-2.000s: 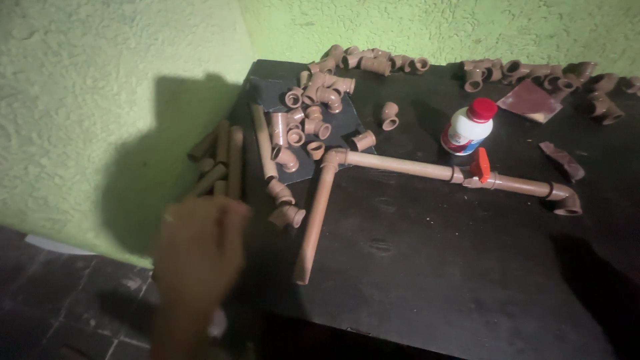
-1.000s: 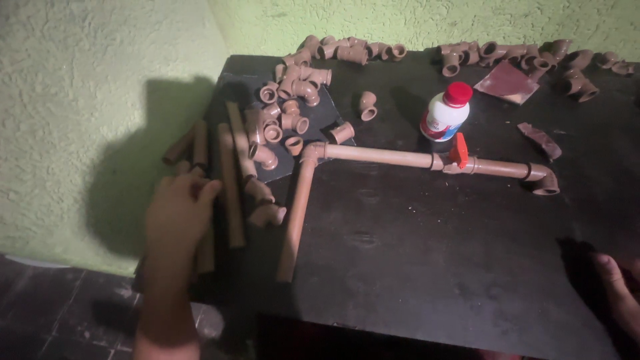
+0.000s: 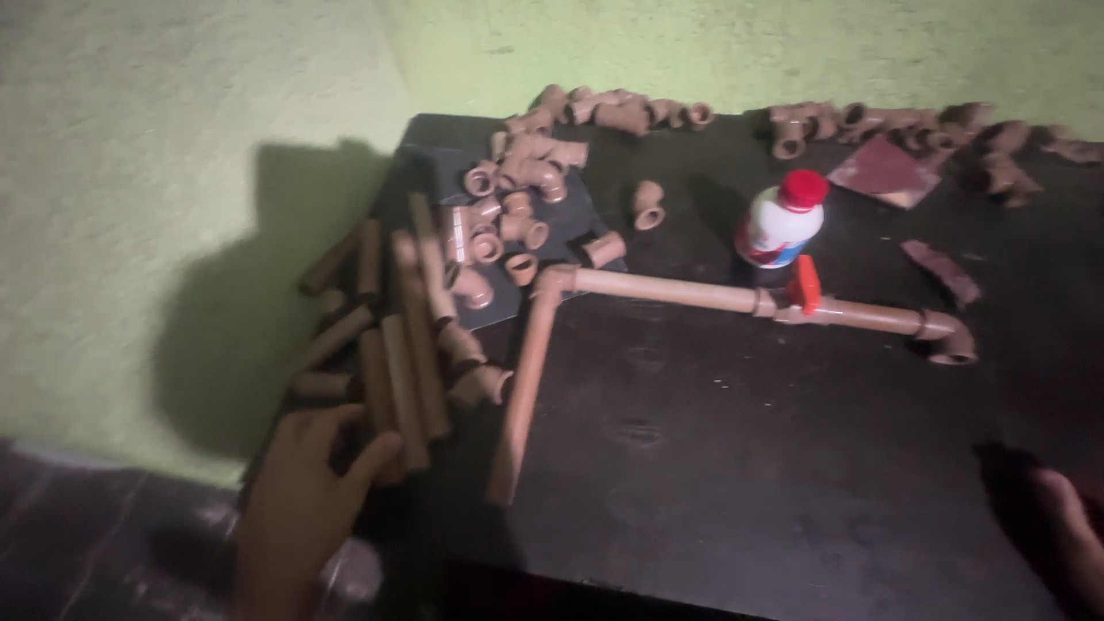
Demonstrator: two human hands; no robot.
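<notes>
My left hand (image 3: 319, 483) is at the near end of a pile of brown plastic pipe pieces (image 3: 405, 388), thumb and fingers apart around the lower end of one piece; whether it grips it is unclear. My right hand (image 3: 1069, 526) shows only partly at the right edge, above the table, its hold hidden. Between them lies a joined pipe assembly (image 3: 664, 290): two long pipes meet at an elbow (image 3: 556, 280), and a valve with a red handle (image 3: 806, 285) leads to a short pipe and an end elbow (image 3: 949, 336). Behind the valve stands a white bottle with a red cap (image 3: 783, 222).
Loose brown fittings (image 3: 526, 172) crowd the dark table's back left, partly on a dark sheet (image 3: 565, 211). More fittings (image 3: 897, 125) line the back right, beside a reddish sandpaper square (image 3: 884, 172) and a torn strip (image 3: 942, 272). A green wall (image 3: 690, 52) borders the table.
My left hand has moved toward the near end of the pipe pile, and several pieces there now lie uncovered. My right hand, absent two seconds ago, shows at the right edge.
</notes>
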